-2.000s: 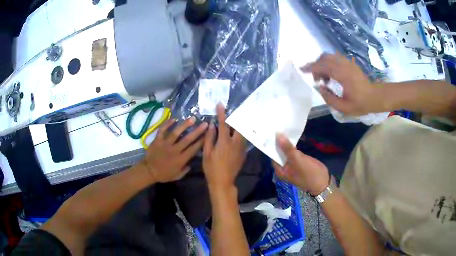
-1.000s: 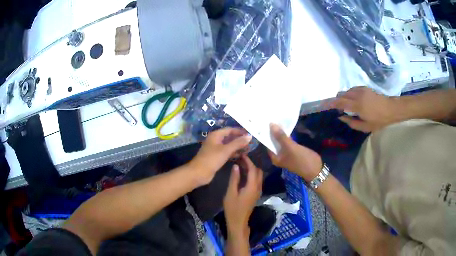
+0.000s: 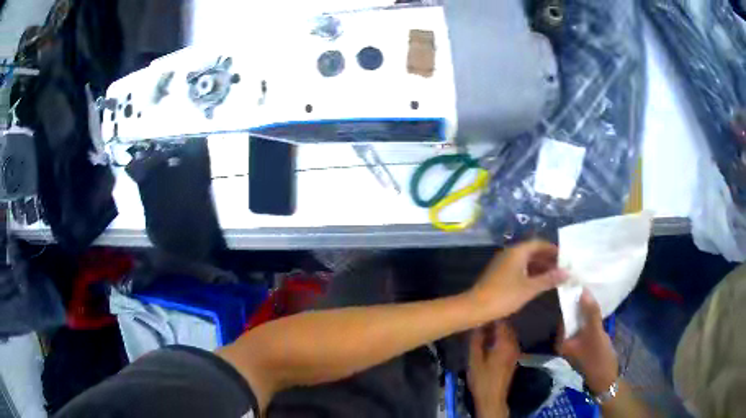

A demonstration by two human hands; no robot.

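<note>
A white paper sheet (image 3: 609, 257) is held up at the right by another person's hand (image 3: 590, 347) with a metal wristwatch. My left hand (image 3: 519, 277) reaches over and pinches the sheet's left edge between thumb and fingers. My right hand (image 3: 493, 359) is low beside the table front, partly curled and blurred; whether it holds anything cannot be told. A shiny clear bag with dark blue-grey contents (image 3: 609, 122) lies on the table, with a small white label (image 3: 559, 168) on it.
A white sewing machine (image 3: 270, 90) stands behind a black phone (image 3: 272, 175), a slim silver tool (image 3: 378, 167) and green-yellow scissors (image 3: 450, 192). Dark cloth (image 3: 176, 196) hangs over the table edge. A blue crate (image 3: 564, 404) is below. The other person's torso (image 3: 716, 347) is at right.
The view has swung left, so the machine and table sit further right. My left hand has gone from near my right hand to the sheet's edge. The sheet has turned.
</note>
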